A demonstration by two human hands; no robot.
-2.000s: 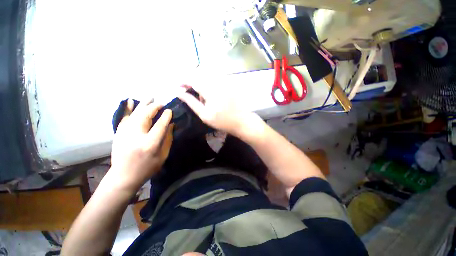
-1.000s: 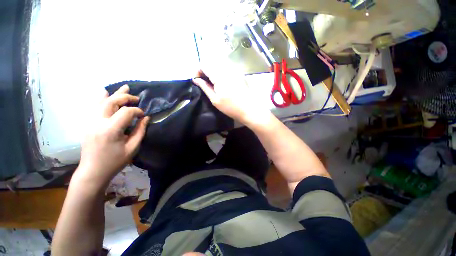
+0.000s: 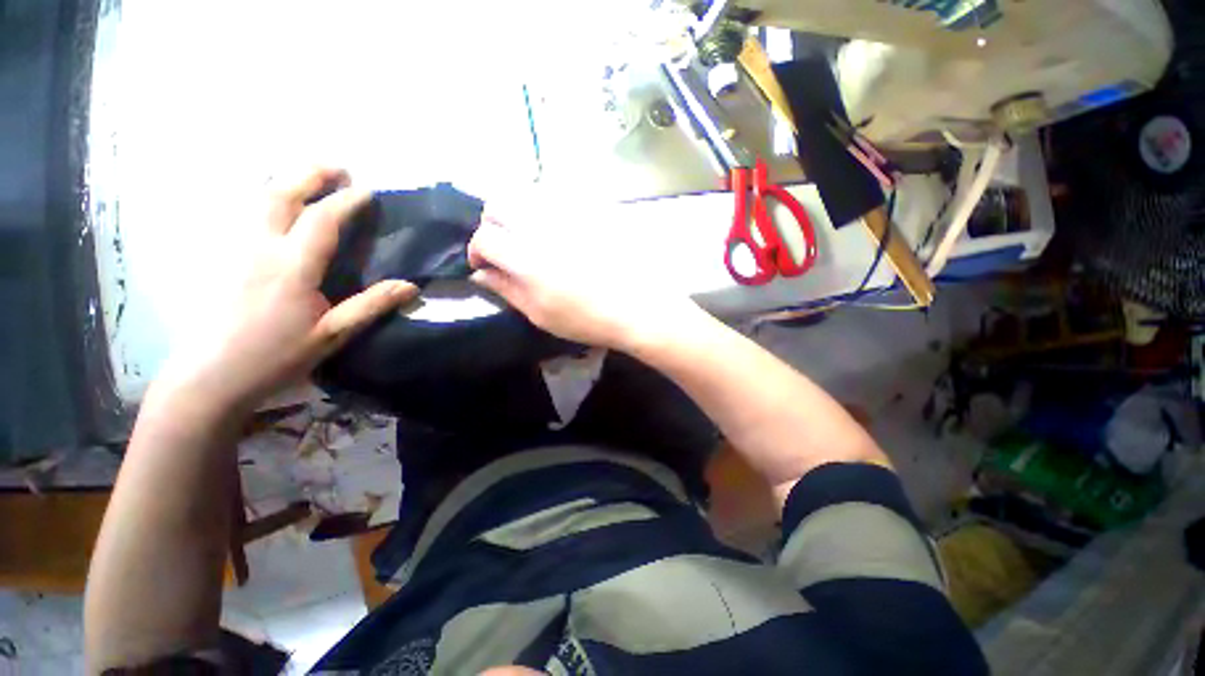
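A dark garment panel (image 3: 436, 363) lies over the front edge of the white table and hangs onto the lap. A pocket opening (image 3: 456, 308) gapes in it and shows white inside. My left hand (image 3: 297, 271) is spread at the left of the opening, with its thumb at the opening's left end and its fingers on the cloth's left side. My right hand (image 3: 529, 271) pinches the cloth at the right end of the opening. The cloth beyond the opening is folded and raised between both hands.
Red-handled scissors (image 3: 769, 238) lie right of my hands on the white table (image 3: 330, 93). A cream sewing machine (image 3: 951, 66) stands at upper right. A wooden strip (image 3: 901, 258) with a black cloth scrap (image 3: 826, 145) and a small pink-handled tool (image 3: 866, 156) lie below it.
My left hand has opened wider and its thumb has moved to the opening. My right hand has moved left and towards me along the cloth. The opening now gapes wider between the hands.
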